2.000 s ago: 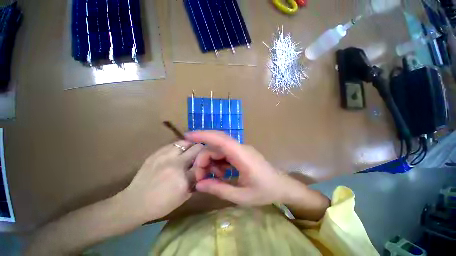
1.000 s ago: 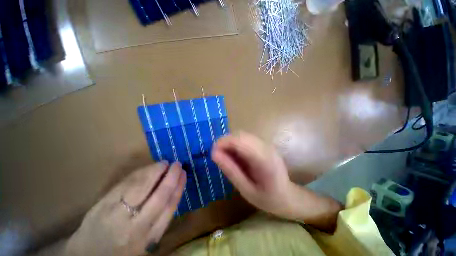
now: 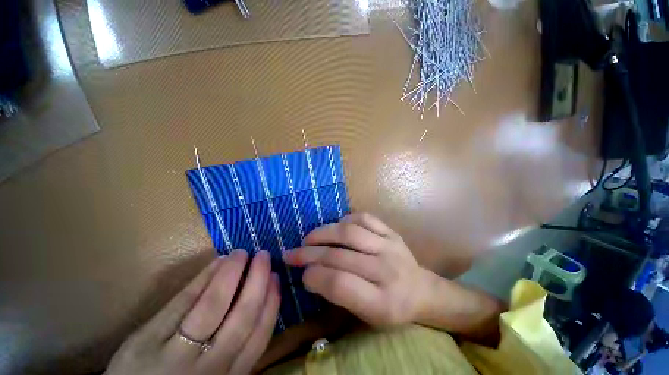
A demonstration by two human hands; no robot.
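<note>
A bright blue solar cell strip [image 3: 253, 192] lies on the brown tabletop. It has pale lines, and three thin ribbon ends stick out past its far edge. My left hand [image 3: 213, 311], with a ring, lies over its near left part with fingertips resting on it. My right hand [image 3: 363, 271] is curled over its right side, fingertips low at the middle of the strip near my left fingertips. Whether tape is under the fingers is hidden.
A heap of cut ribbon pieces [image 3: 442, 51] lies at the back right. A black iron stand [image 3: 561, 88] and thick cord [image 3: 634, 124] are farther right. Pale sheets [image 3: 227, 33] lie at the back left, with dark cells cut off by the frame. The table edge runs along the right.
The dark strip, earlier at my left fingers and then between my hands, no longer shows. My right fingertips have come down onto the cell beside my left hand. The view has shifted closer.
</note>
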